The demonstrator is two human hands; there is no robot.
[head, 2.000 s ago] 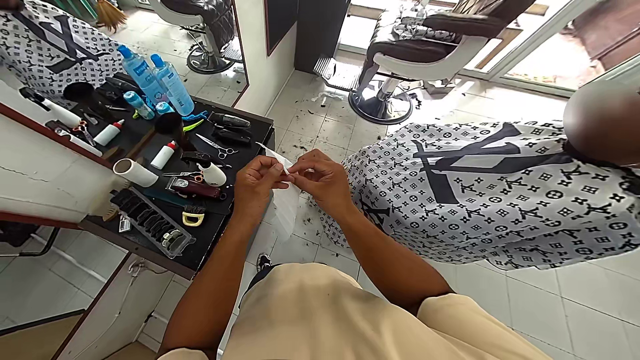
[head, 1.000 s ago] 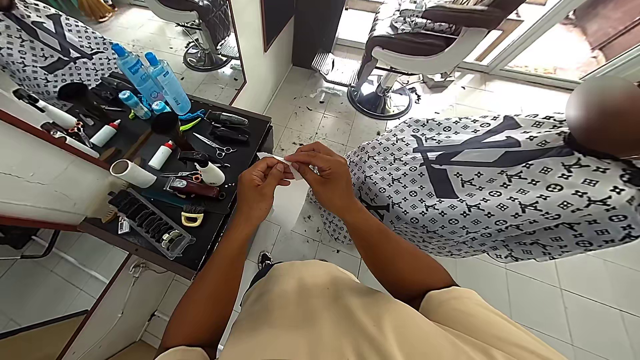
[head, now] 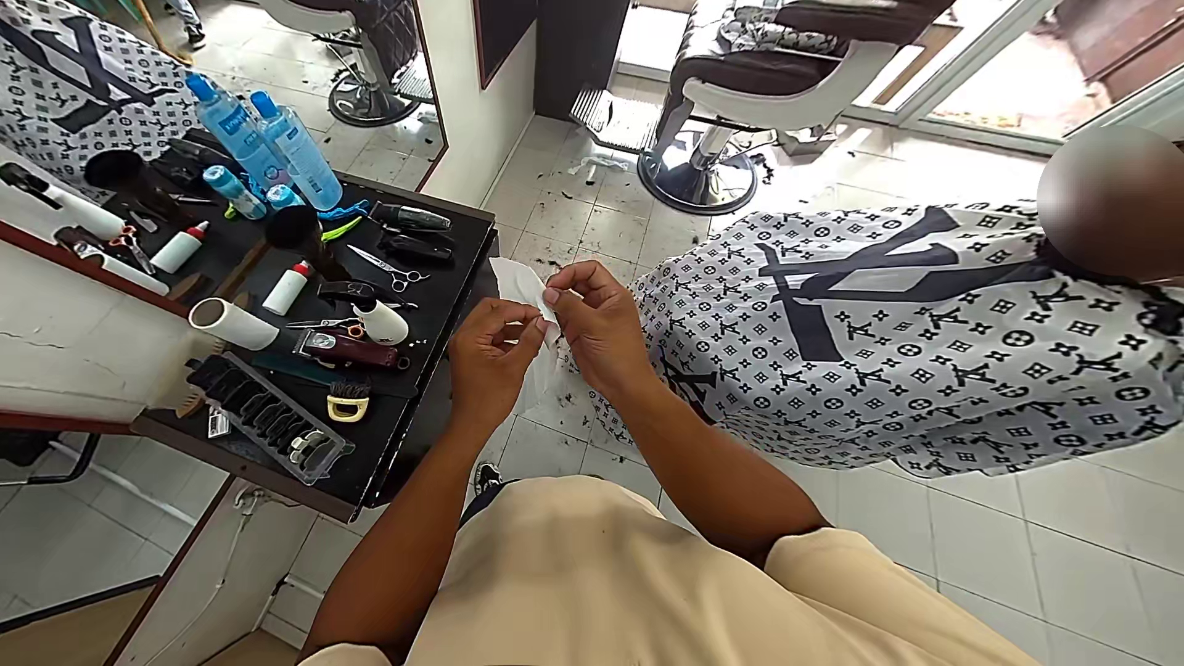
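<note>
A thin white sheet of tissue or paper (head: 524, 289) hangs between my two hands, in front of my body. The fingertips of my left hand (head: 498, 356) pinch its near edge, beside the counter. My right hand (head: 599, 324) grips the same edge with thumb and fingers, close to the left one. To the right of my hands, a seated person wears a white barber's cape (head: 906, 342) with a dark pattern. On the black counter (head: 435, 342) to the left lie a maroon hair clipper (head: 350, 351) and haircutting scissors (head: 388, 268).
The counter also holds a tray of clipper guards (head: 268, 416), a white roll (head: 233, 324), a white bottle with a red cap (head: 287, 289), blue bottles (head: 305, 157) and a cream-handled brush (head: 348, 403). A mirror stands behind it. An unoccupied barber chair (head: 768, 83) is ahead; hair clippings lie on the tiles.
More of the white sheet shows between and below my hands than before. Both hands have stayed close together, fingers shifting along it.
</note>
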